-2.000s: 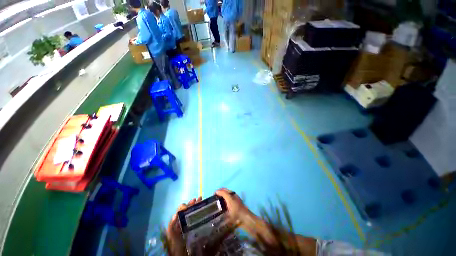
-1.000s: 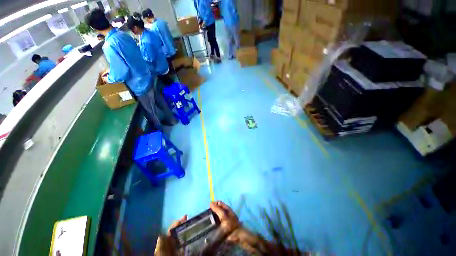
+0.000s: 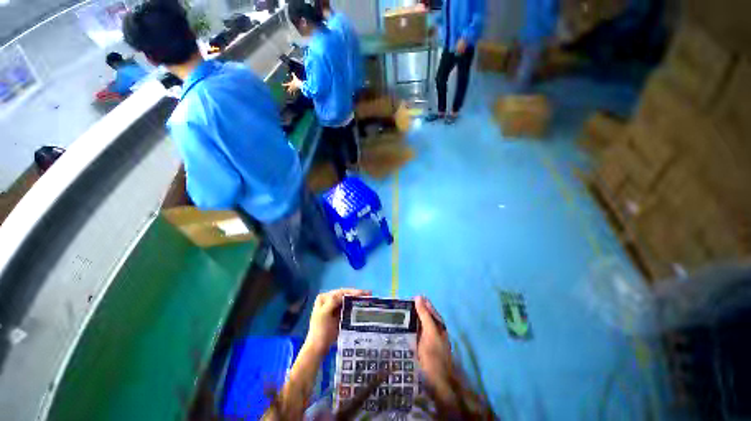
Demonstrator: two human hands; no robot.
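A silver-white calculator (image 3: 379,353) with a grey display and dark keys is held upright at the bottom middle, display end away from me. My left hand (image 3: 325,329) grips its left edge, fingers at the top left corner. My right hand (image 3: 432,337) grips its right edge, with something thin and dark near the fingers that I cannot make out. The lower part of the calculator is blurred and partly cut off by the frame.
A green conveyor bench (image 3: 140,329) runs along the left. Persons in blue jackets (image 3: 239,148) stand beside it. Blue stools (image 3: 358,210) are near the bench. Stacked brown cartons (image 3: 667,156) stand at right, another carton (image 3: 523,115) ahead. A green arrow sign (image 3: 515,315) marks the floor.
The view has moved forward along the aisle. The workers, stool and floor arrow appear nearer, and the black stack has left the view. The calculator now faces me more squarely, still in both hands.
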